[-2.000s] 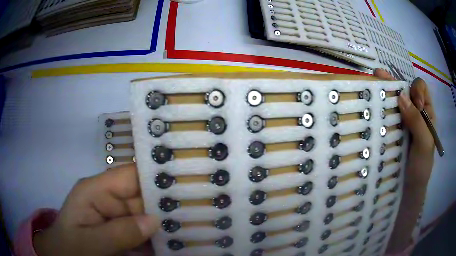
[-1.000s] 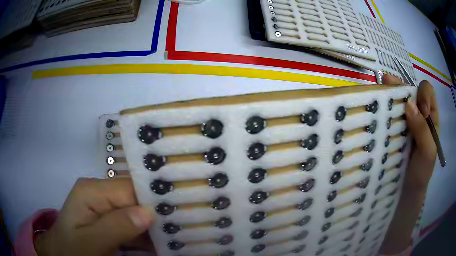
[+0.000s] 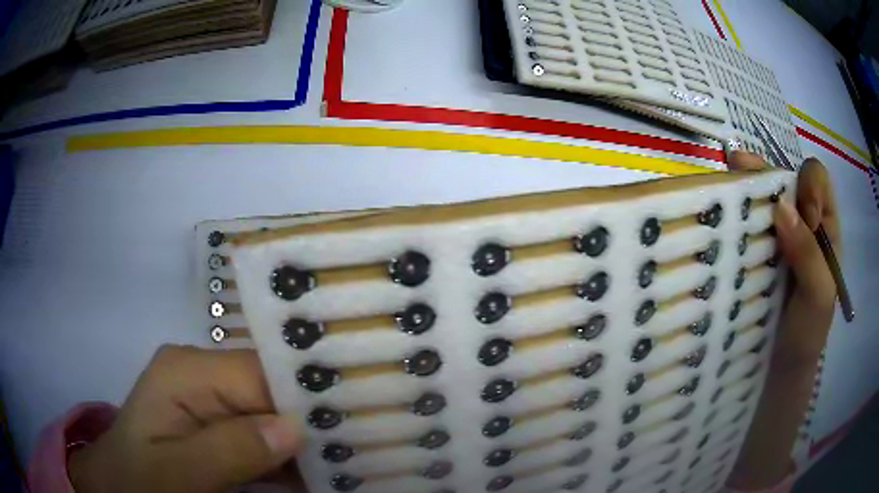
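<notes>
A white foam tray (image 3: pixel 458 289) is held up and tilted, its tan top edge showing. Dark round speaker driver units (image 3: pixel 292 280) sit at both ends of its tan slots, in four columns. My left hand (image 3: pixel 198 419) grips the tray's left edge, thumb on the front. My right hand (image 3: pixel 810 241) grips the upper right edge and also holds slim silver tweezers (image 3: pixel 835 272), which stick out on both sides of the fingers. The fingers behind the tray are hidden. The tray's bottom is cut off by the picture's edge.
Another filled foam tray (image 3: pixel 206 279) lies on the bench behind the held one, mostly covered. Stacked foam trays (image 3: pixel 617 48) lie at the far right, and a thick brown-edged stack (image 3: pixel 178 29) at the far left. Blue, red (image 3: pixel 332 67) and yellow tape lines cross the white bench.
The held tray's top edge has dropped and tilted, most at the left. Its driver units, several bright silver two seconds ago, now look dark. Both hands keep their hold.
</notes>
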